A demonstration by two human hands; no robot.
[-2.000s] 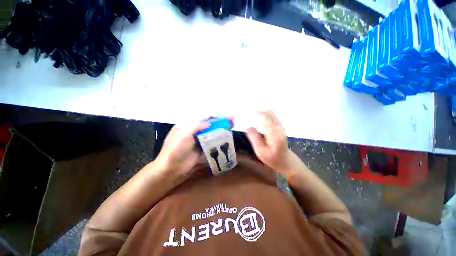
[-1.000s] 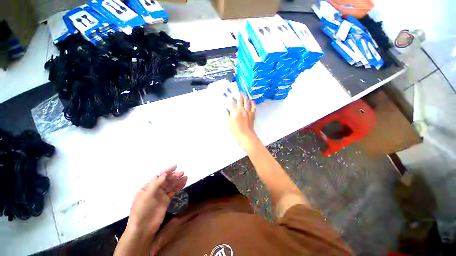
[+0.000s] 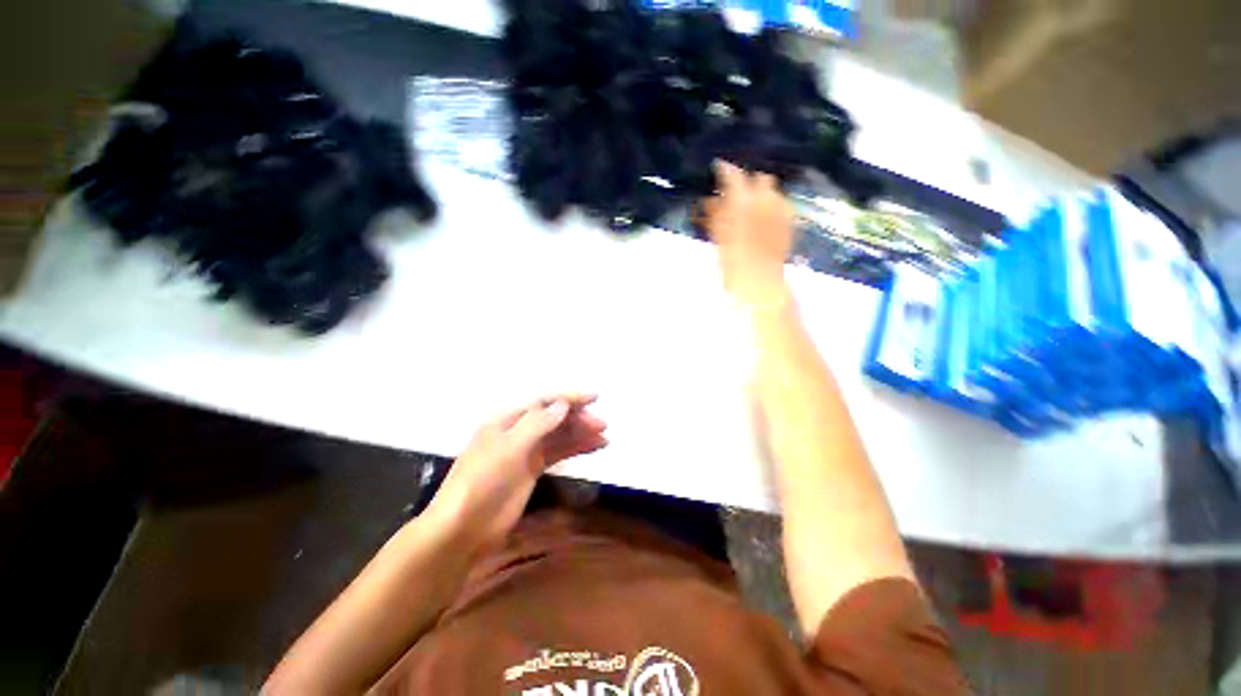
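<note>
My right hand [image 3: 753, 229] reaches across the bench to the near right edge of the back heap of black coiled cables [image 3: 613, 109]. Its fingertips are against the dark cables and blurred, so I cannot tell whether they grip one. My left hand [image 3: 524, 456] is over the front edge of the white bench top [image 3: 585, 333], with fingers a little bent and nothing in it. Finished blue and white boxes [image 3: 1055, 320] stand in dense rows at the right of the bench.
A second heap of black cables [image 3: 259, 177] lies at the left. Clear plastic [image 3: 463, 125] lies between the heaps. A greenish glinting pile [image 3: 891, 231] is behind the boxes. A red stool [image 3: 1062, 598] is below the bench at right. Blue-white cartons [image 3: 803, 14] show at the back.
The box held two seconds ago is out of my hands. My right hand has moved from beside the box stack to the cable heap. The view has turned.
</note>
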